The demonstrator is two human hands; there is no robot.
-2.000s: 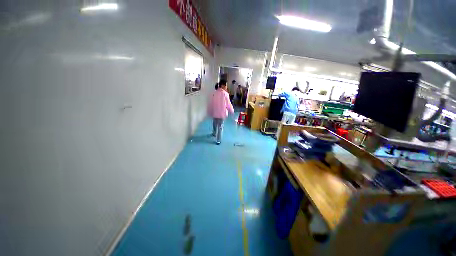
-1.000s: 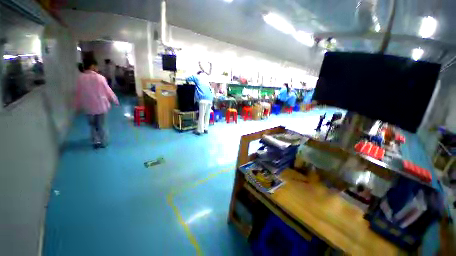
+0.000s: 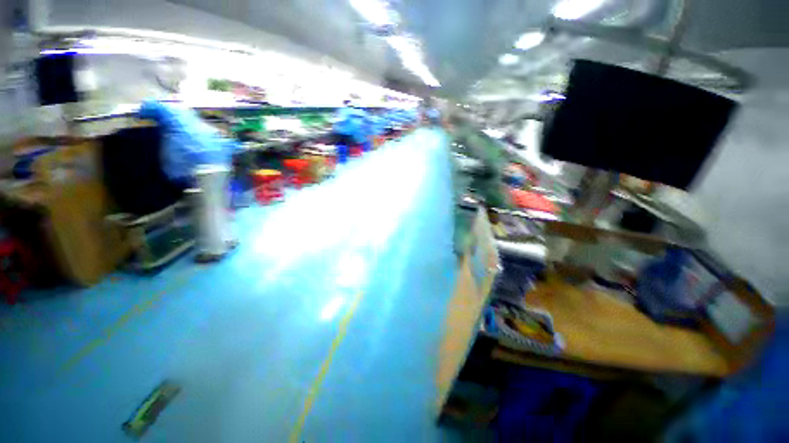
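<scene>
Neither of my hands shows in the picture. A blurred blue patch (image 3: pixel 751 400) at the lower right corner may be a sleeve, but I cannot tell. Nearest in front of me on the right is a wooden desk (image 3: pixel 623 333). A magazine or booklet (image 3: pixel 524 326) lies at its left end, with stacked papers behind it. A blue file rack (image 3: pixel 670 285) with papers stands on its right part. A blue bin or bag (image 3: pixel 541 405) is under the desk. A large black monitor (image 3: pixel 638 123) hangs above.
Blue floor (image 3: pixel 285 303) with yellow lines runs along an aisle. A person in blue (image 3: pixel 186 147) stands at a black object on a cart (image 3: pixel 156 234) at the left. Red stools (image 3: pixel 269 185) and seated people in blue (image 3: pixel 350 125) line the benches. A floor marker (image 3: pixel 151 407) lies lower left.
The view has turned right and moved nearer the person in blue and the aisle. The person in pink has left the picture. The desk now shows more from its front.
</scene>
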